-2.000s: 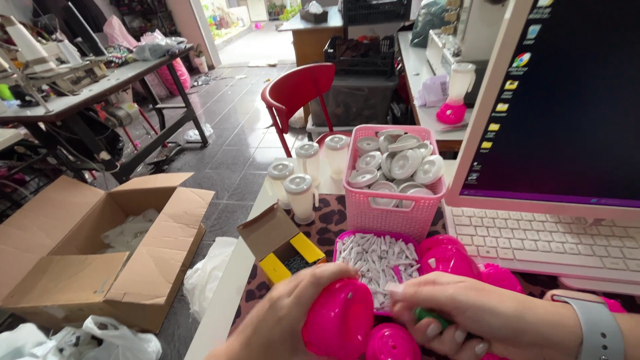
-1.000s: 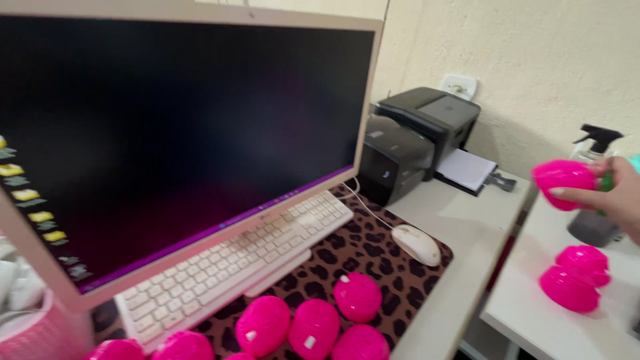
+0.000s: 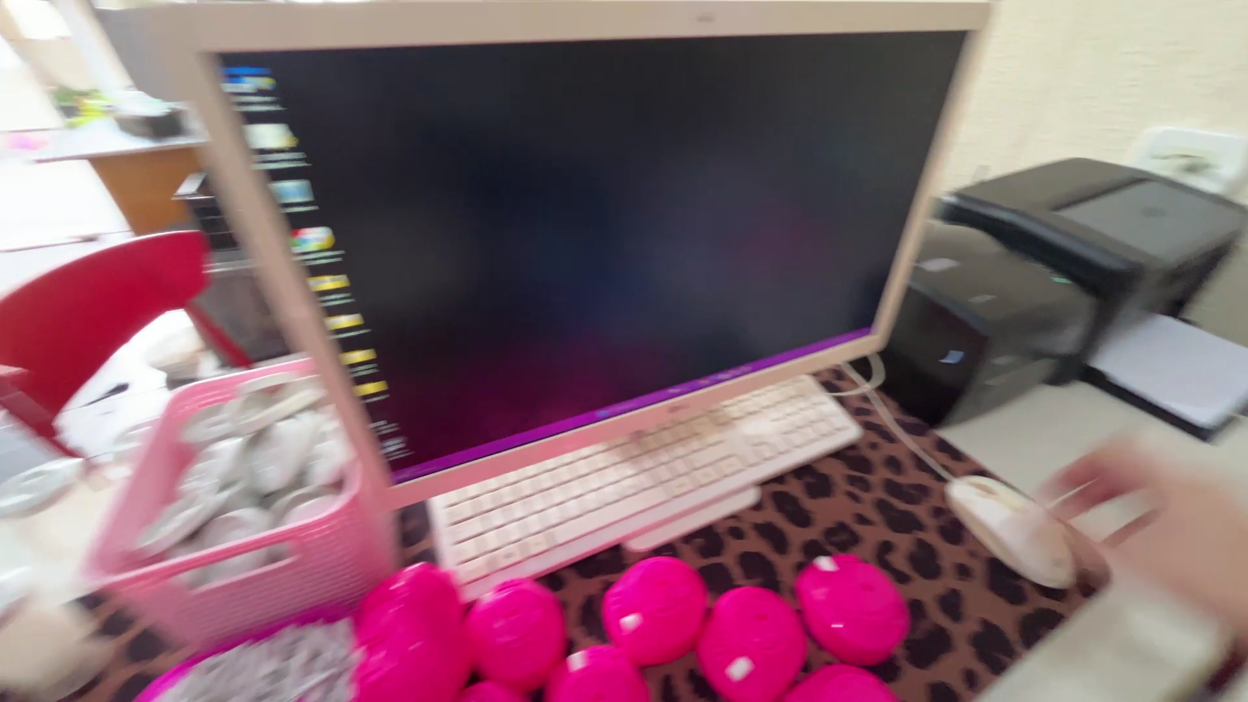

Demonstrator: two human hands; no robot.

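Observation:
At the right edge my right hand shows blurred beside the white computer mouse, fingers spread, with nothing visible in it. My left hand is out of view. Several bright pink round plastic pieces, some with a small white tab, lie on the leopard-print mat at the bottom. Left of them, a magenta tray holds many small whitish pieces. Behind it stands a pink plastic basket filled with whitish round lids.
A large monitor stands over a white keyboard. Black printers or similar devices and a stack of paper are at the right. A red chair is at the left, beyond the basket.
The view has swung right, then partly back left. One second ago a hand at the right held a pink piece; now my right hand shows no pink piece and is lower, by the mouse.

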